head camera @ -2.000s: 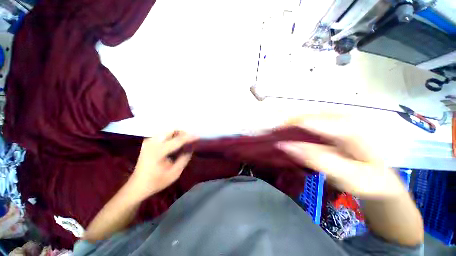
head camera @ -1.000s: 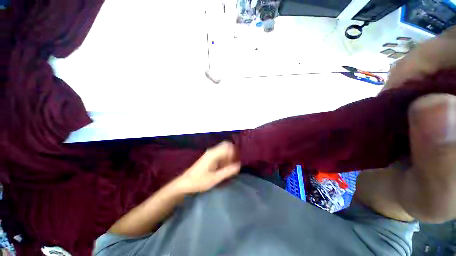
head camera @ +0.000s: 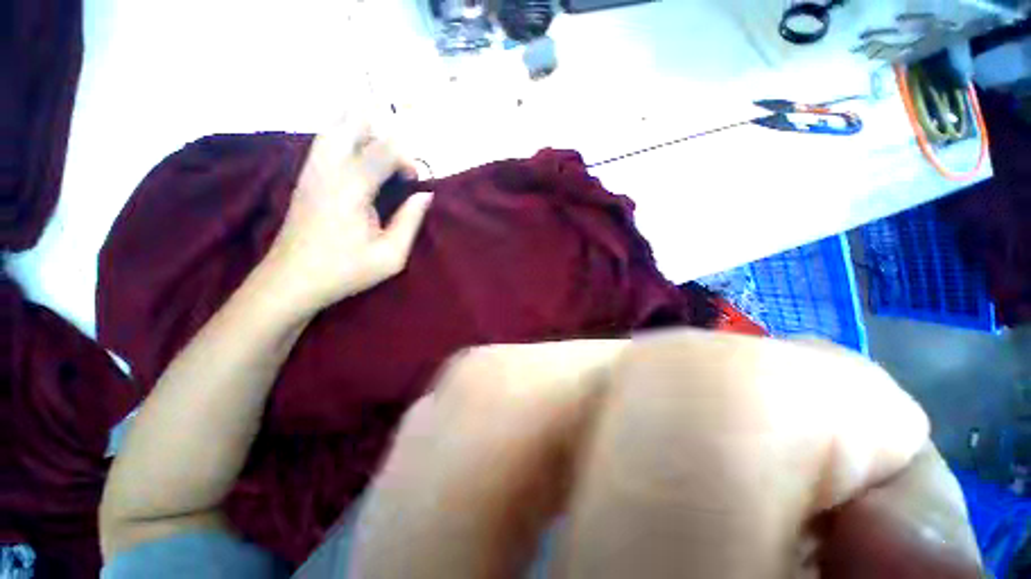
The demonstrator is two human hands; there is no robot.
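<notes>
A maroon garment piece (head camera: 509, 260) lies over the white table's front part and hangs down toward my lap. My left hand (head camera: 356, 221) is on its upper edge, with a dark fold of the cloth between thumb and fingers. My right hand (head camera: 690, 441) is large, blurred and very close to the camera, in front of the lower part of the cloth. Its fingertips and anything in them cannot be made out.
More maroon cloth (head camera: 40, 124) lies at the far left. Snips (head camera: 808, 118) and black scissor handles (head camera: 805, 23) lie at the right, near an orange-rimmed holder (head camera: 944, 119). Machine parts (head camera: 526, 17) show at the top. Blue baskets (head camera: 791, 283) stand below the table's right edge.
The stretched maroon strip is now a wide piece spread on the table. My left hand has moved up onto the table. My right hand has come down and left, close to the camera.
</notes>
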